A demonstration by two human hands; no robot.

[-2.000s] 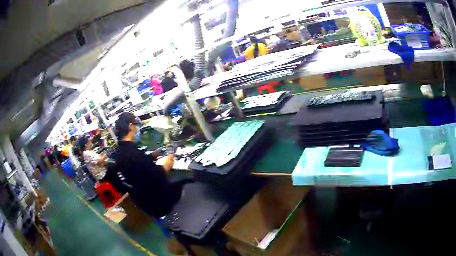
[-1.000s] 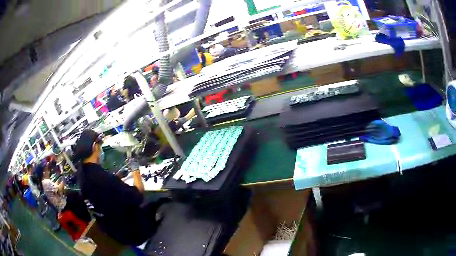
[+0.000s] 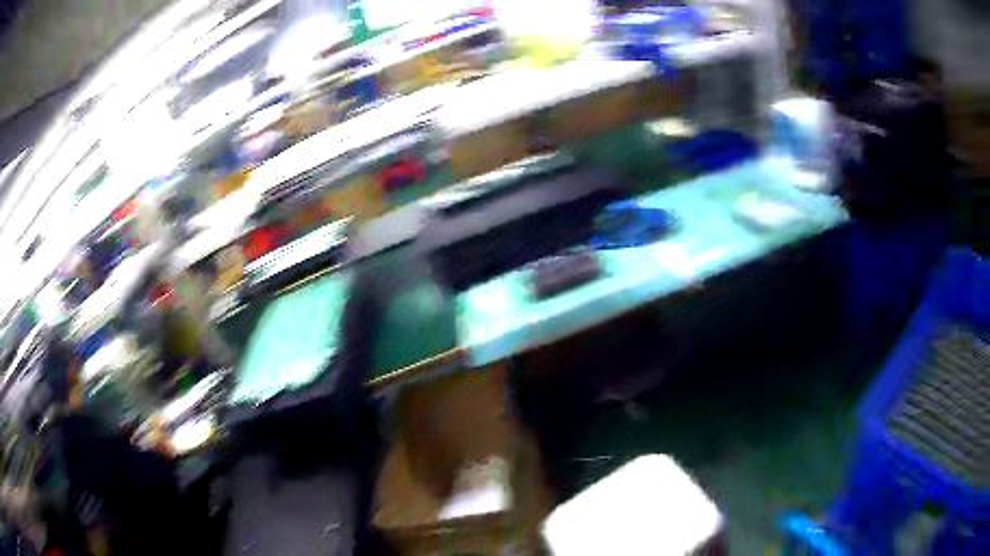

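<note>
Neither of my hands is in the picture. The frame is strongly blurred. Nearest in front is a workbench with a pale-green mat. A flat dark item and a crumpled blue cloth lie on the mat. A dark stack of trays stands behind them. A blue crate at the right edge holds rows of small grey parts. A light-blue handle end shows beside it.
A white-topped stool stands at the bottom centre. An open cardboard carton is left of it. A tray stack with pale-green pieces is further left, beside a dark-clothed person. Another dark-clothed figure is at upper right.
The view has swung right, so the bench and the seated worker have shifted left. The white-topped stool, the blue crate and the figure at right have come into view.
</note>
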